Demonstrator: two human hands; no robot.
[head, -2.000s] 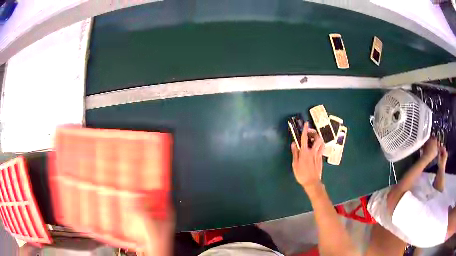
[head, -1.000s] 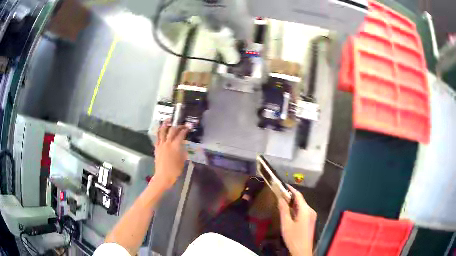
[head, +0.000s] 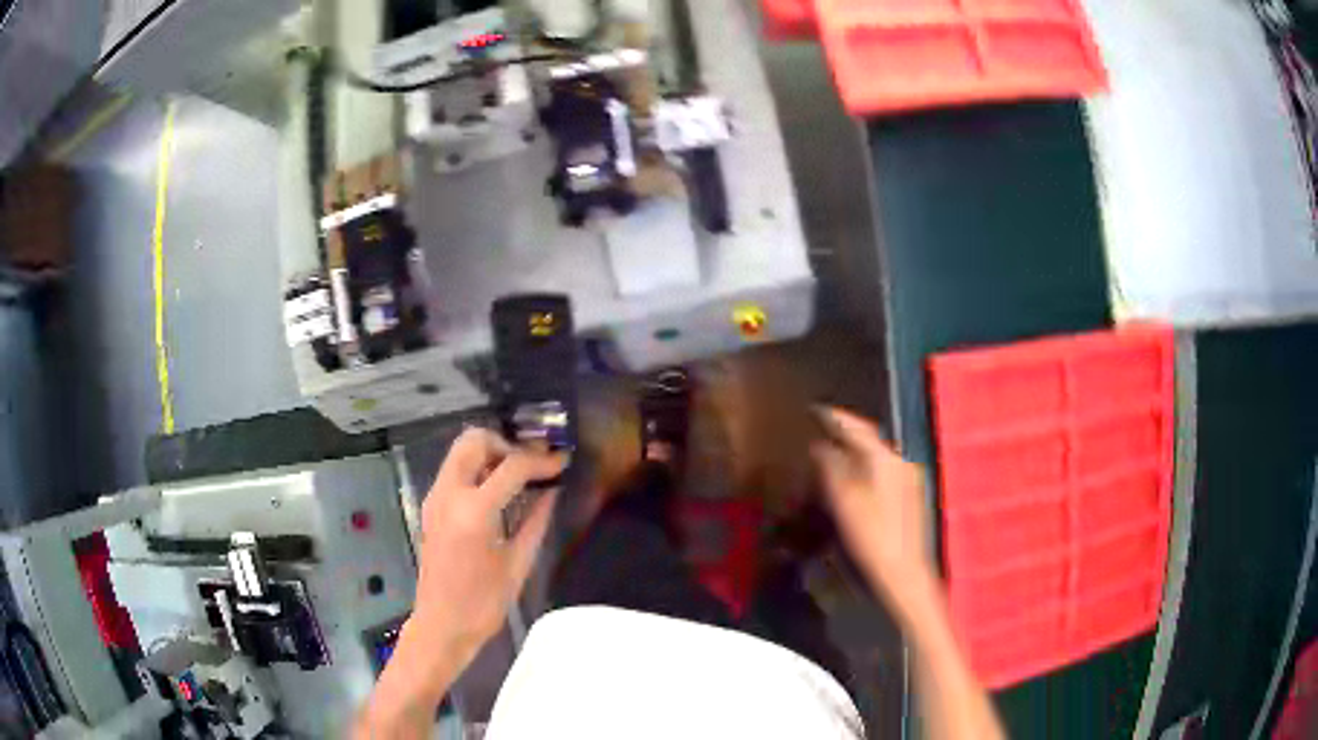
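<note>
A part-assembled handset (head: 535, 369), black open back up with a yellow-gold spot at its top, is held by its lower end in my left hand (head: 492, 521), in front of the machine's front panel. My right hand (head: 867, 492) is blurred, right of my body; a brownish blur lies beside its fingers, and I cannot tell if it holds anything. The grey-white machine (head: 506, 239) has a dark phone (head: 379, 275) in its left nest and another dark phone (head: 590, 145) in its right nest.
A second machine (head: 325, 528) stands at lower left. An empty red tray (head: 1070, 499) lies on the green bench (head: 983, 217) at right, with another red tray (head: 961, 44) above it. A yellow-ringed button (head: 747, 320) is on the front panel.
The view has shifted, with the machine now higher and further left. My left hand has moved from the left nest and now holds a phone. The slim phone in my right hand no longer shows clearly.
</note>
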